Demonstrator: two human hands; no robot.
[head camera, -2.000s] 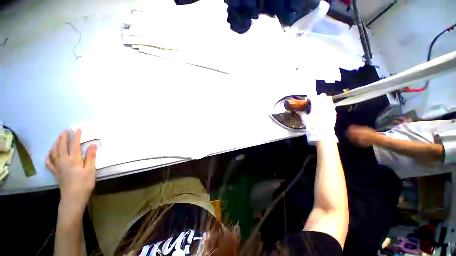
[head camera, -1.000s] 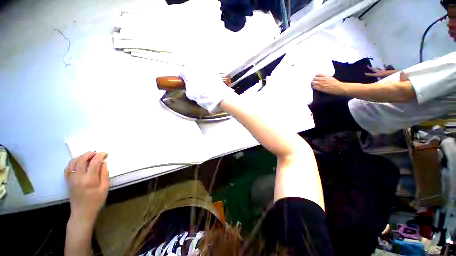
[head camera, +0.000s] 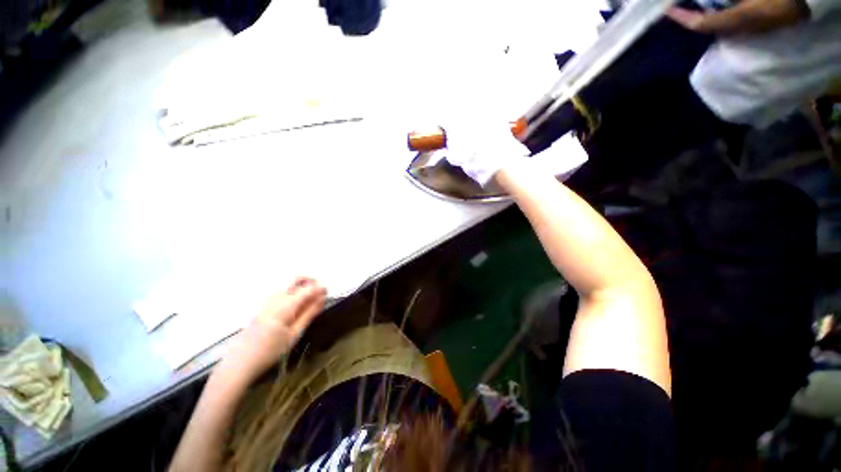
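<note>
My gloved right hand (head camera: 484, 155) holds the steam iron (head camera: 461, 180) by its orange-brown handle. The iron stands near the table's front edge, right of the middle. My bare left hand (head camera: 293, 309) is at the front edge, blurred, over pale fabric pieces (head camera: 207, 336) that nearly vanish against the white table (head camera: 83, 207). I cannot tell whether its fingers grip the fabric. A pressed stack (head camera: 221, 124) lies flat toward the far side.
A cream bundle (head camera: 35, 383) with an olive-brown tie strip (head camera: 85, 371) lies at the left front corner. Dark navy garments (head camera: 352, 14) are at the far edge. The pale iron hose (head camera: 599, 60) runs up right. Another person's arm (head camera: 742, 17) is at the upper right.
The iron has moved right with my right hand. My left hand has moved right along the front edge. The view has shifted, and the other person's arm now shows higher up.
</note>
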